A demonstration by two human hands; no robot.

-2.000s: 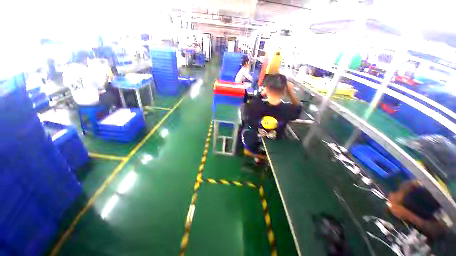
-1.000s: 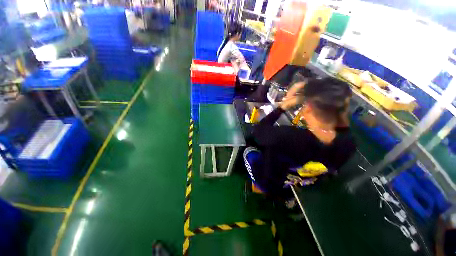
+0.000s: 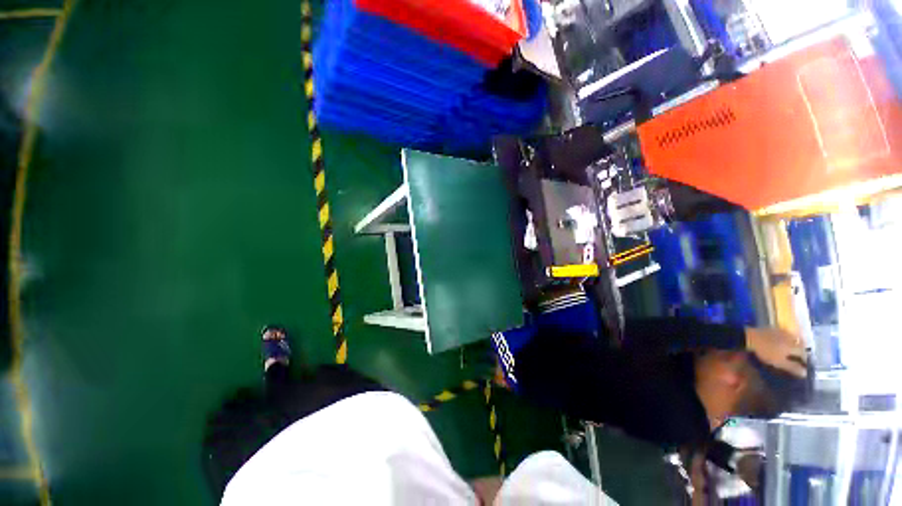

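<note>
Neither of my hands can be made out. My white clothing (image 3: 341, 460) fills the bottom edge, with a small skin-coloured patch between its two parts that is too cut off to name. A small green-topped table (image 3: 465, 252) with a white metal frame stands nearest in front of me. A foot in a dark sandal (image 3: 276, 344) is on the green floor at the lower left.
A person in black (image 3: 623, 380) sits at the right, a hand at the head. Blue stacked totes (image 3: 405, 84) with a red one (image 3: 445, 25) stand at the top. A large orange machine cover (image 3: 762, 133) is at the upper right. Yellow-black tape (image 3: 322, 198) crosses the floor.
The view has swung down and tilted sideways. The small table and orange cover look larger, and my white clothing and a foot now show. The long bench has mostly left view.
</note>
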